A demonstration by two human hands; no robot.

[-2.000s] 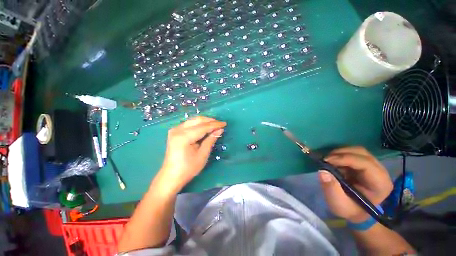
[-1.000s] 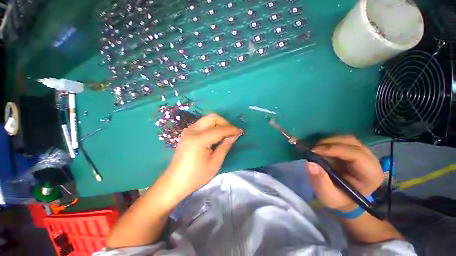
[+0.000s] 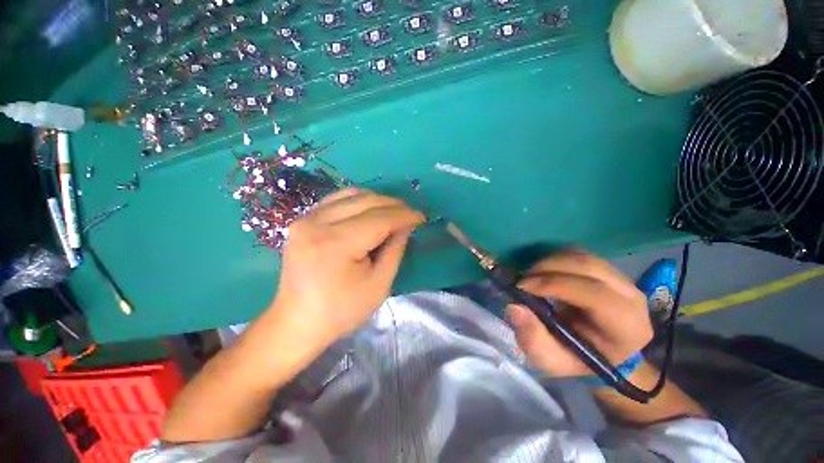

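My right hand holds the black handle of a soldering iron like a pen. Its tip points up-left and is close to the fingertips of my left hand. My left hand has thumb and forefinger pinched on a tiny dark part, too small to name surely. A heap of wired components, silver-white discs with red and dark leads, lies behind my left hand, which partly hides it. A pale strip lies flat on the green mat beyond the iron's tip.
A clear blister tray of small modules lies at the back. An off-white pot and a black fume fan stand at right. A white bottle, pens and a brush lie left. A red crate is below left.
The view has shifted, so bench things sit further left and higher. My left hand has uncovered the component heap and moved to the iron. The iron's tip has come close to the left fingertips.
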